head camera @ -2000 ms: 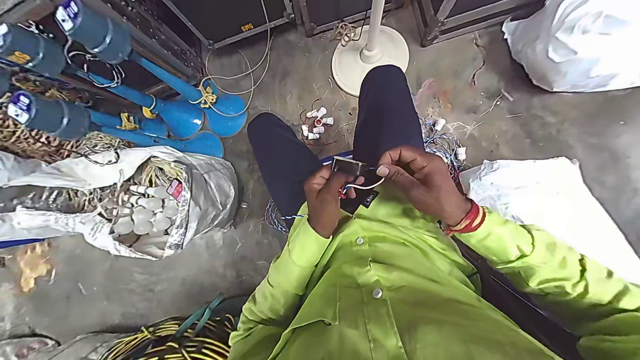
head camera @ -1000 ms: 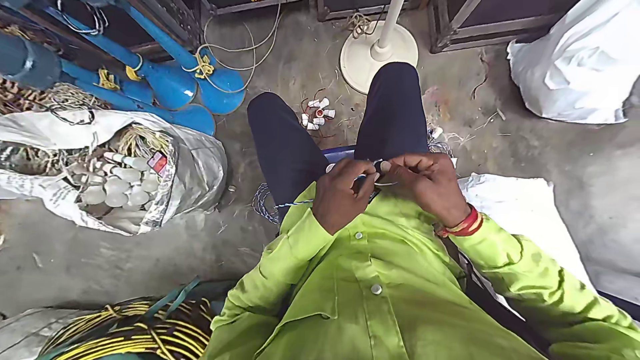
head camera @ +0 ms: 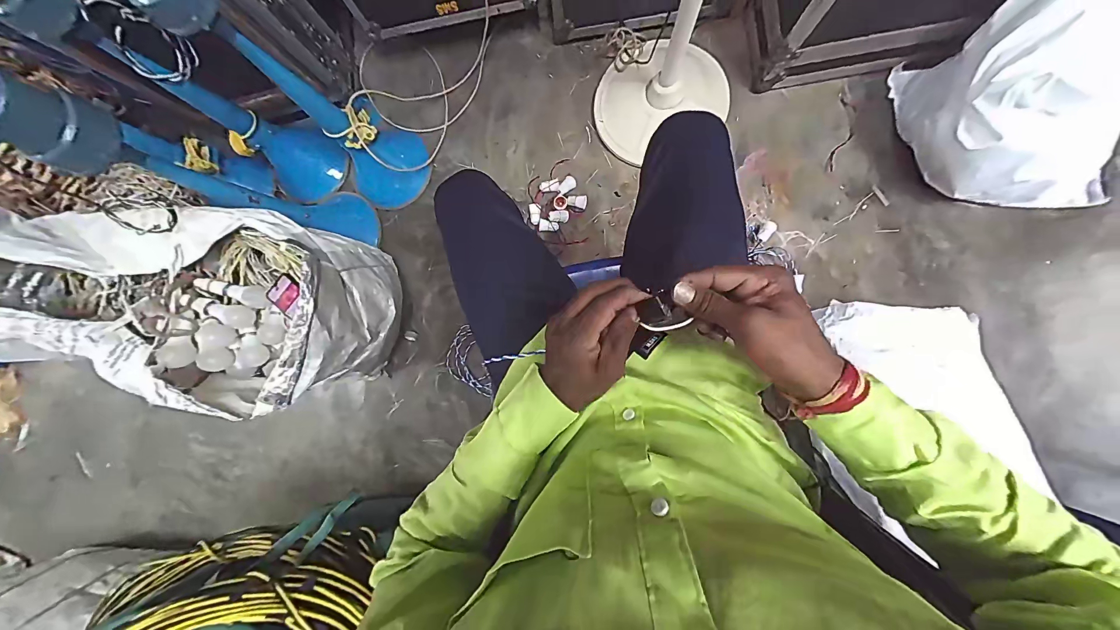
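Observation:
My left hand and my right hand meet over my lap, their fingertips closed on a short white wire that curves between them. Small dark and shiny pieces show between the fingers, too small to name. A twisted blue-and-white wire runs out to the left from my left hand towards a loose coil beside my thigh. Several white bulb holders with short red and dark leads lie on the floor between my knees. More wire lies beyond my right knee.
An open white sack of bulbs stands at left, below blue metal stands. A white round pole base is ahead. White sacks lie at right; yellow-and-black cable lies at lower left.
The dark flat piece that showed in my left hand two seconds ago is now mostly hidden by fingers. Both hands remain close together over my lap.

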